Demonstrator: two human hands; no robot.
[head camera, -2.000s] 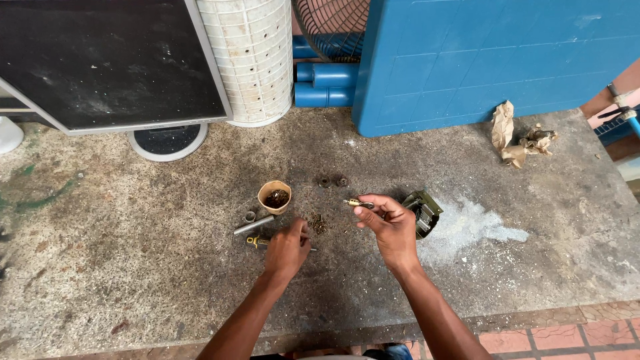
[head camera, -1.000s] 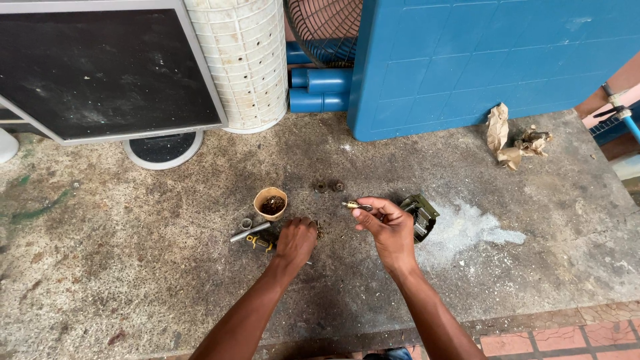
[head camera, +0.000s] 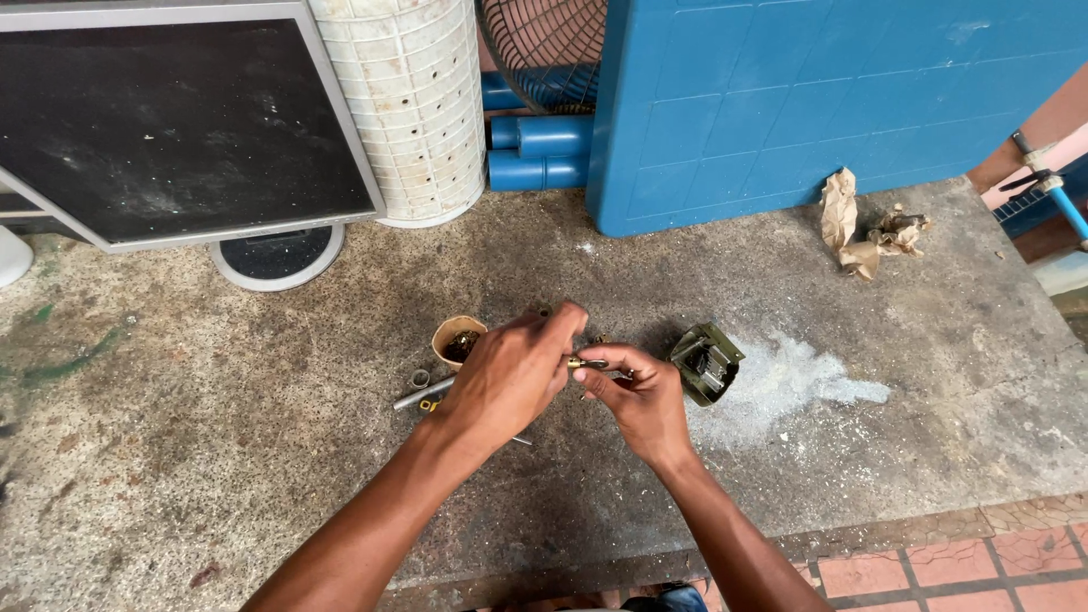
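My right hand (head camera: 639, 393) holds a small brass-coloured cylindrical part with a dark end (head camera: 586, 363) between thumb and fingers. Against the part's left end are the fingertips of my left hand (head camera: 517, 367); whether they grip anything cannot be told. Left of that hand stands a tan cup (head camera: 444, 332) with small brass-coloured pieces inside. Near it lie a small metal ring (head camera: 420, 378), a grey metal rod (head camera: 421, 396) and a yellow-and-black tool (head camera: 430, 403), partly hidden by my left hand. An open dark green metal tin (head camera: 705, 364) with metal pieces in it is right of my right hand.
Pale powder (head camera: 790, 387) is spread on the concrete worktop (head camera: 280, 425) beside the tin. Crumpled brown paper (head camera: 841, 221) lies at the back right. Along the back stand a monitor (head camera: 170, 127), a perforated white cylinder (head camera: 408, 102), blue pipes (head camera: 544, 153) and a large blue panel (head camera: 765, 110).
My left hand has moved up and right from the worktop to the brass-coloured part. My right hand still holds that part. The left hand now covers more of the area between cup and tin.
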